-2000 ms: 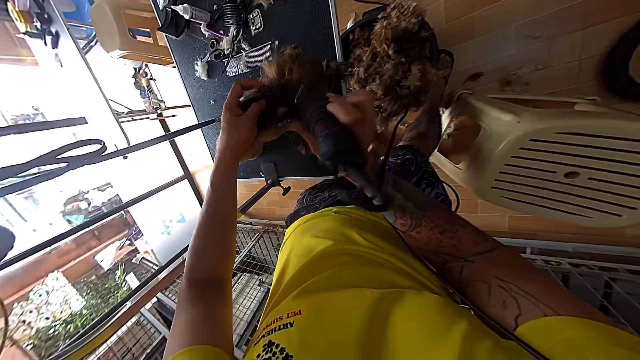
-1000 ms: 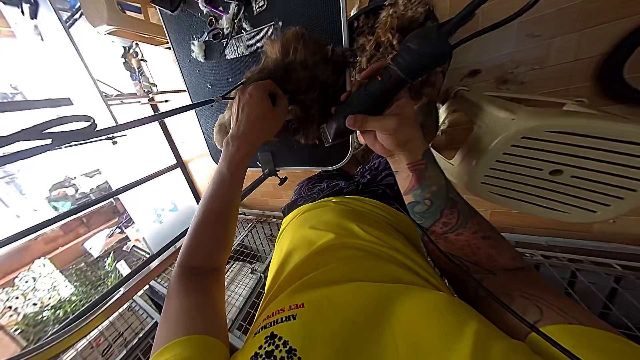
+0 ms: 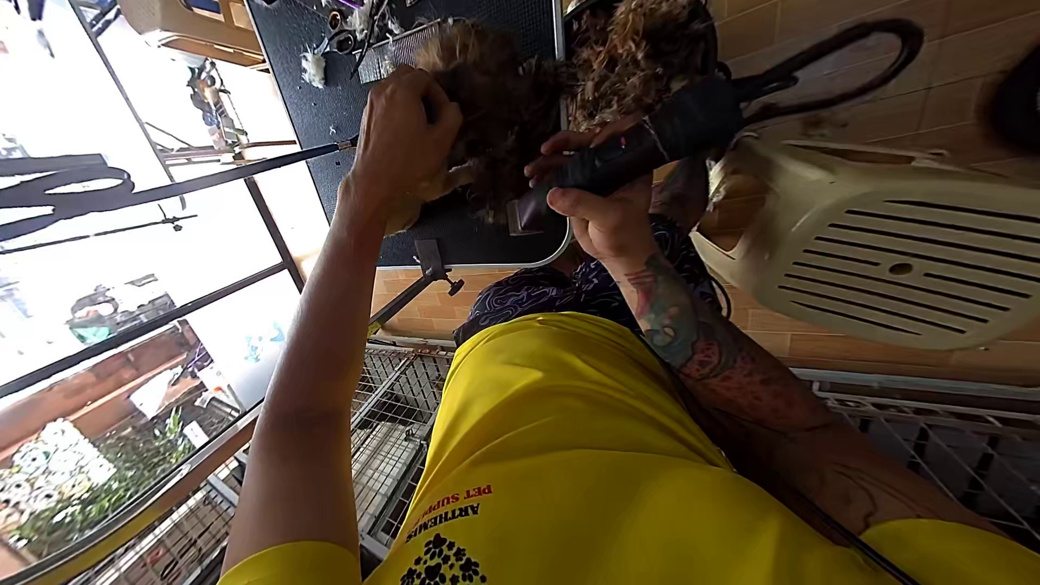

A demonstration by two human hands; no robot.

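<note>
A dog with brown, shaggy fur [image 3: 496, 106] is on the black grooming table [image 3: 325, 106]. My left hand [image 3: 406, 134] is curled at the dog's head or neck, beside the end of a black strap [image 3: 244, 168]; its fingertips are partly hidden, so whether it grips fur or strap is unclear. In my right hand [image 3: 605, 195] is a black corded electric clipper [image 3: 642, 154], its blade end close to the fur at the dog's lower right side. The dog's face is not clearly visible.
A container heaped with cut brown fur [image 3: 638, 61] stands right of the table. Scissors [image 3: 341, 36] and a metal comb [image 3: 398, 53] lie at its far side. A beige plastic chair [image 3: 894, 244] is at right, wire cages [image 3: 398, 414] below, and a clamp [image 3: 435, 272] on the near edge.
The clipper was pointing down toward my body two seconds ago; now its blade end faces the dog, with the cord end up and right. My left hand stays at the dog.
</note>
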